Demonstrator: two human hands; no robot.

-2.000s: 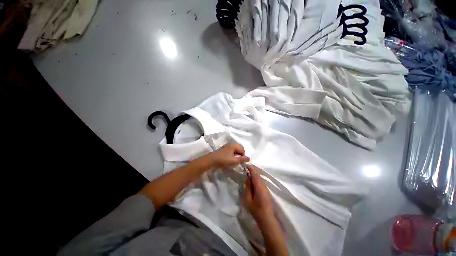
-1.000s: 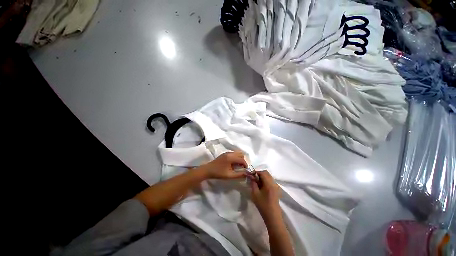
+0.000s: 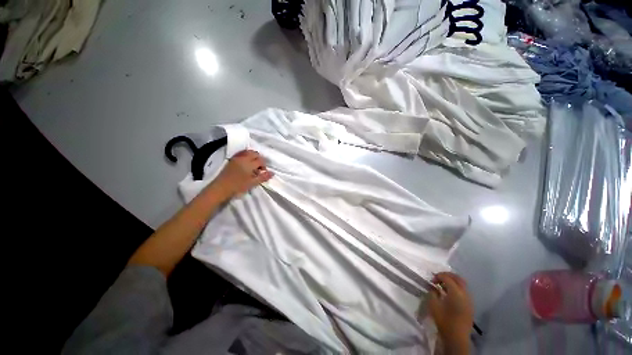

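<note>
A white shirt [image 3: 346,215] lies on the table with its black hanger [image 3: 181,147] at the collar, the hook pointing to the upper left. My left hand [image 3: 244,173] pinches the top of the button placket [image 3: 332,222] just below the collar. My right hand [image 3: 449,298] pinches the placket near the hem. The placket runs straight between my hands. A slim dark tip [image 3: 477,328] sticks out beside my right hand; the rest of it is hidden. Buttons are too small to tell.
A stack of white shirts [image 3: 388,41] with black hooks lies at the top, its sleeves reaching down beside the shirt. Clear polybags [image 3: 585,180] and a pink bottle [image 3: 561,296] are at right, blue garments [image 3: 565,73] beyond. Beige garments [image 3: 52,31] lie at far left.
My hands were together at the upper placket. My left hand has moved up to the collar, my right hand down to the hem. The placket is now drawn out straight. The camera view has shifted.
</note>
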